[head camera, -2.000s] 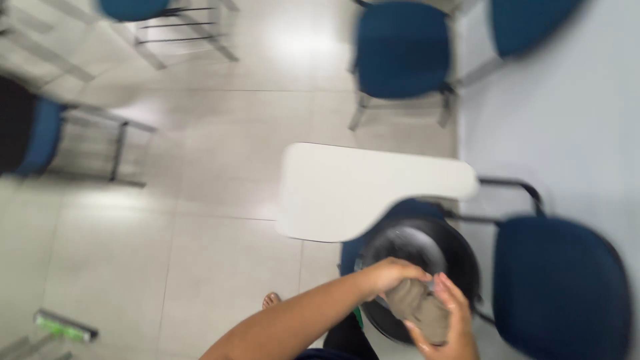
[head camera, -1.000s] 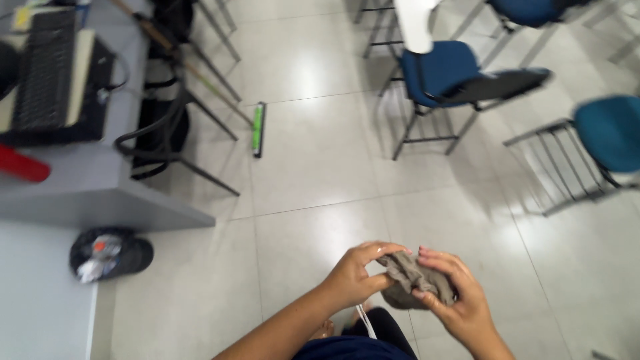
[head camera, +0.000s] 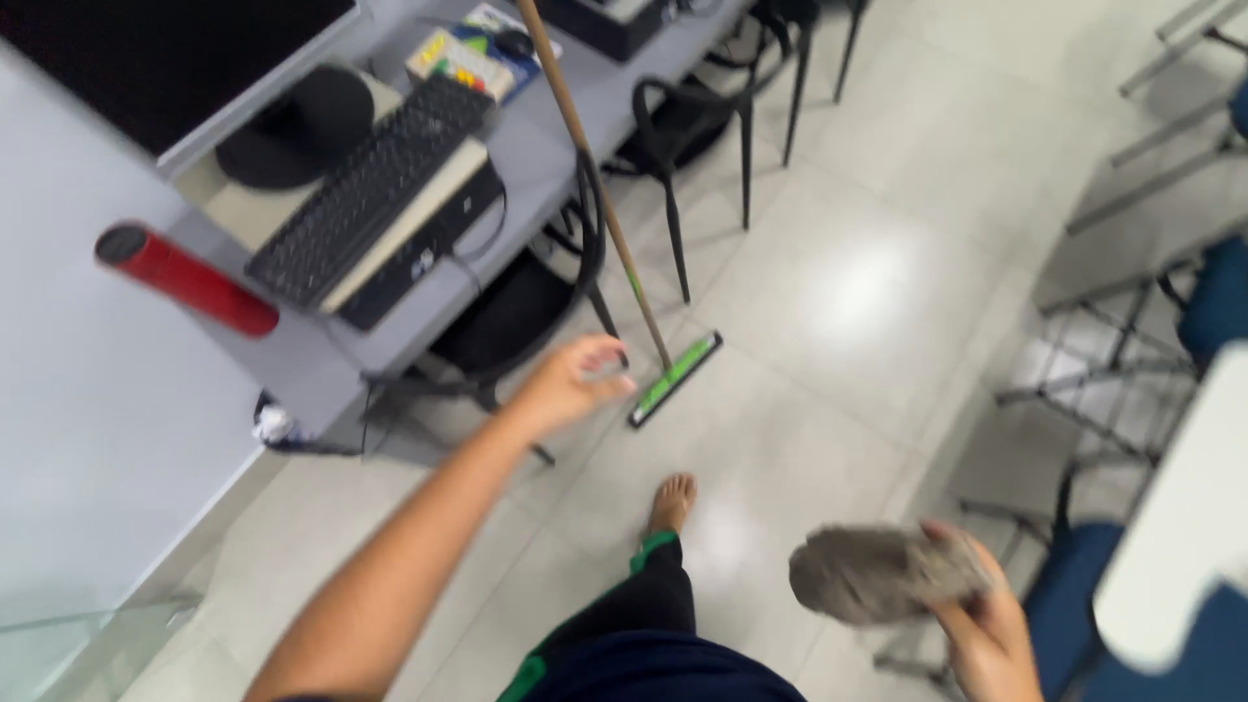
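A bunched grey-brown cloth (head camera: 858, 575) hangs from my right hand (head camera: 985, 614), gripped at its right end, low at the right of the head view. My left hand (head camera: 580, 380) reaches out with nothing in it, its fingers curled and apart from the thumb. Just beyond it, a floor squeegee with a green and black head (head camera: 675, 378) rests on the floor. Its long wooden handle (head camera: 585, 127) leans against the grey desk's edge. Whether my left fingers touch anything is not seen; a gap shows between them and the handle.
The grey desk (head camera: 551, 185) at left bears a black keyboard (head camera: 375, 185), a monitor on a round base (head camera: 292, 127) and a red cylinder (head camera: 185, 278). A black chair (head camera: 517, 312) stands under its edge. Blue chairs and a white writing tablet (head camera: 1189, 517) are at right. A bin (head camera: 312, 447) stands below the desk.
Both hands were on the cloth; my left hand has let go and moved away to the left, while my right keeps it. The view has swung towards the desk and squeegee.
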